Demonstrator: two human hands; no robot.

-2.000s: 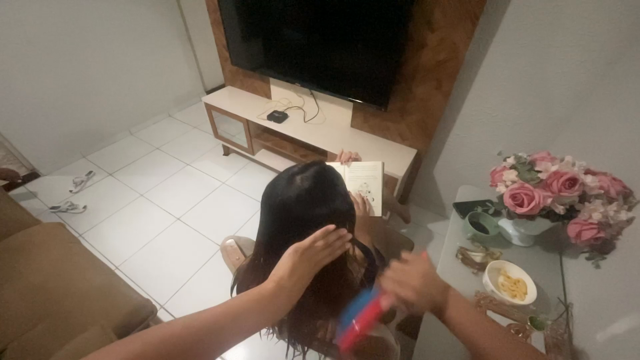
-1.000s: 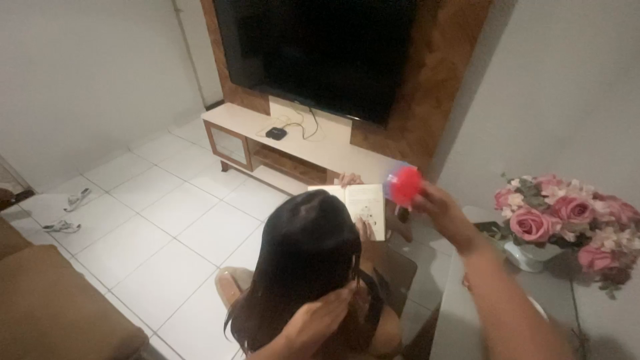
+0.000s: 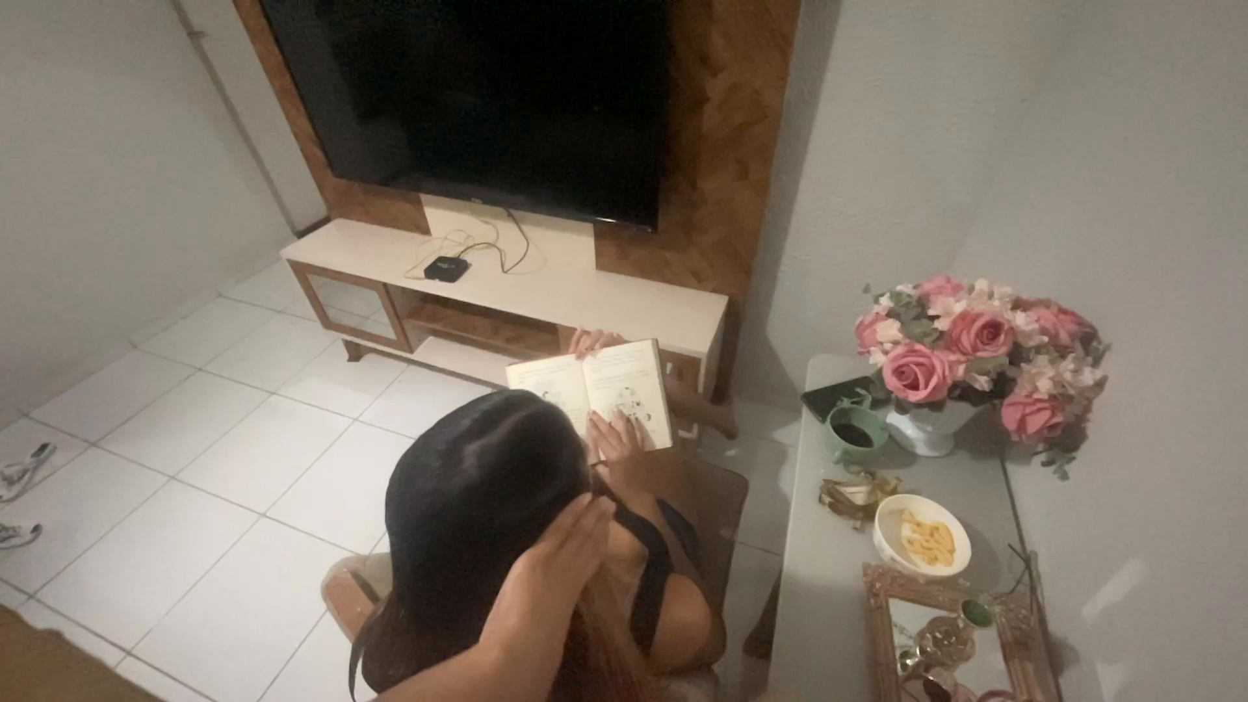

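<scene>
Below me sits a person with long dark hair, seen from above and behind. My left hand lies against the right side of that hair, fingers together; whether strands are gripped cannot be told. My right hand is out of view, as is the red and blue object it held earlier. The seated person holds an open book with printed pages and drawings, one hand at its top edge and the other on the right page.
A side table at right bears a vase of pink roses, a green cup, a bowl of food, and a framed mirror tray. Ahead stands a TV cabinet with a black box. Shoes lie at left.
My right hand, with the red and blue object, rose beside the book one second ago and has now left the view. My left hand remains at the hair.
</scene>
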